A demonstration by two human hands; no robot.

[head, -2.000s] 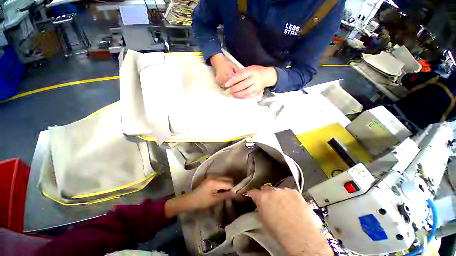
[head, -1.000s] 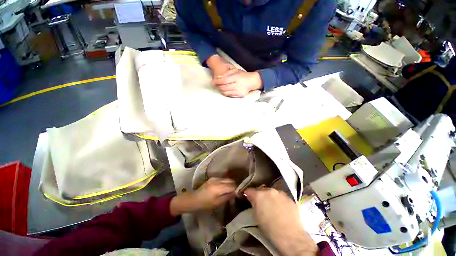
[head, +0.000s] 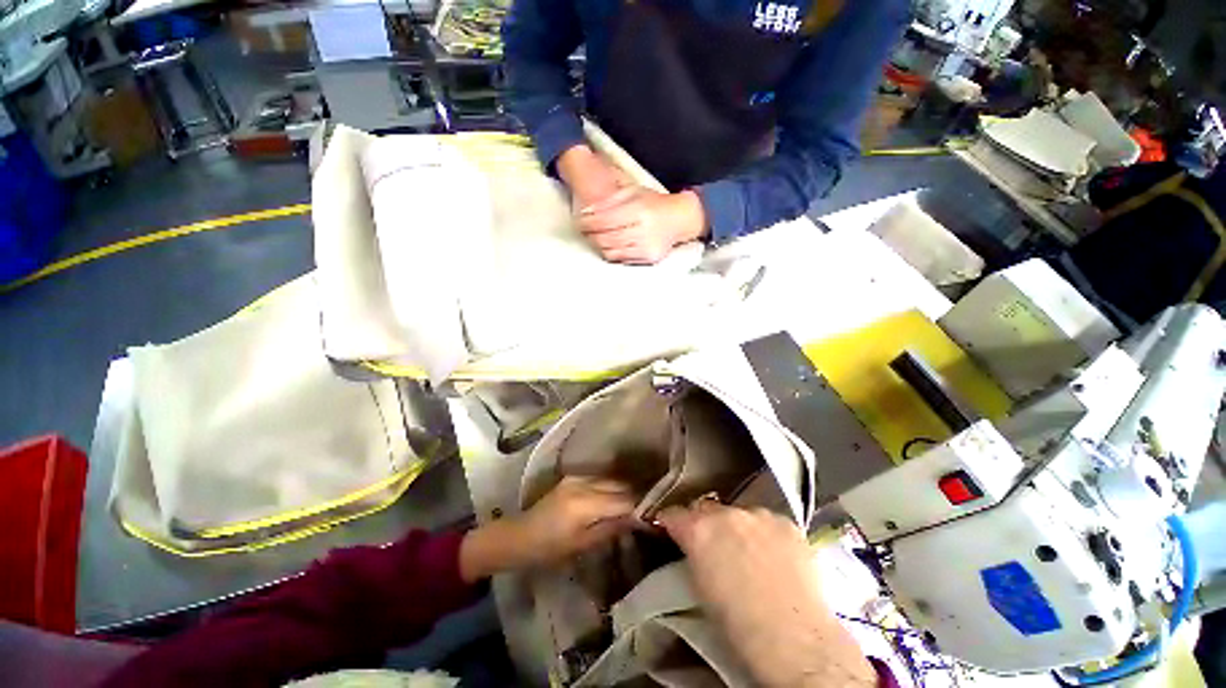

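An open beige bag [head: 803,464] with a thick pale rim lies beside the sewing machine, its darker taupe lining [head: 605,437] showing inside. My left hand [head: 565,522] reaches into the opening and pinches a seam or edge [head: 668,477] of the lining. My right hand [head: 740,565] meets it there, thumb and fingers on the same edge. The fingertips of both hands are close together and partly hidden by cloth. A small shiny piece [head: 667,384] sits at the far rim.
The white sewing machine [head: 941,565] with a red switch stands close at the right. Beige pieces with yellow edges [head: 269,430] lie left and beyond. A person [head: 699,121] rests clasped hands on the far pile. A red crate [head: 41,531] is at the left edge.
The bag's far right rim has shifted and now curves more openly than a second ago. Both hands stay at nearly the same place on the lining edge. The person opposite has shifted slightly.
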